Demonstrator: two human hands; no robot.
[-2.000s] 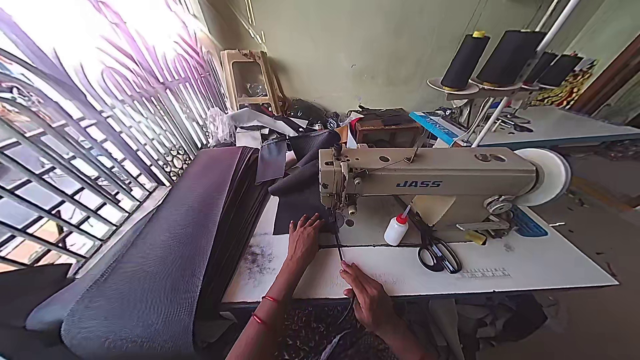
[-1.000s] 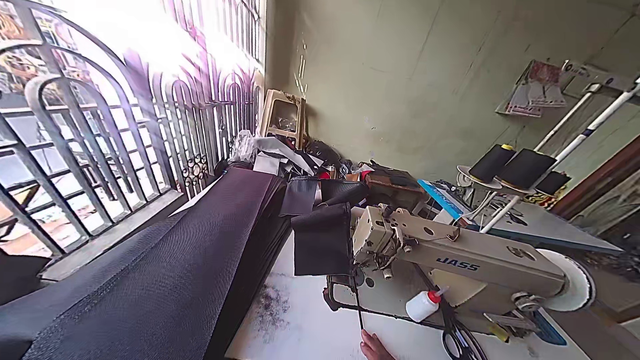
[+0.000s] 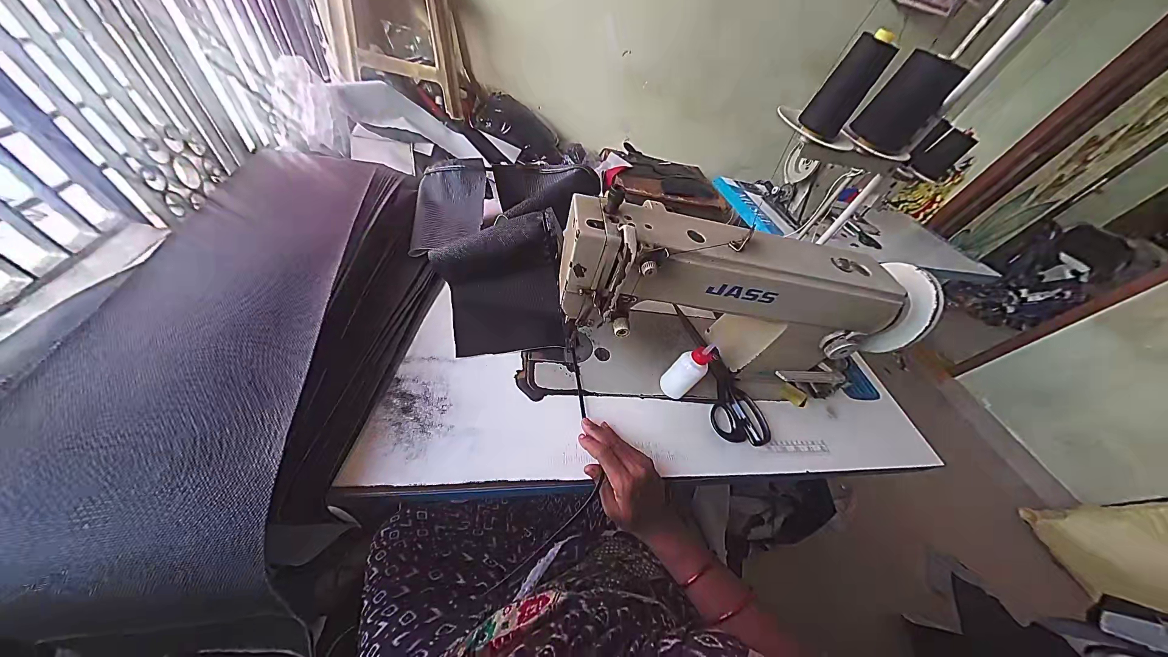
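My right hand [image 3: 625, 479] lies at the front edge of the white sewing table [image 3: 493, 447], its fingers on a narrow black strip [image 3: 578, 388]. The strip runs from the needle area of the JASS sewing machine [image 3: 730, 274] to my fingers and hangs on down over my lap. Behind and left of the needle, a black fabric piece [image 3: 506, 306] hangs at the machine's head. My left hand is out of view. Right of the needle stand a white bottle with a red cap [image 3: 684, 374] and black-handled scissors [image 3: 741, 415].
A thick stack of dark textured material [image 3: 182, 365] fills the left side by the window grille [image 3: 119, 109]. Black thread cones [image 3: 849, 87] stand on a rack behind the machine. Scraps and bags lie at the back, beside a wooden frame [image 3: 397, 64].
My left hand, at the fabric left of the needle two seconds ago, has left the view. The black fabric piece now hangs behind the needle. The view has swung up and back down.
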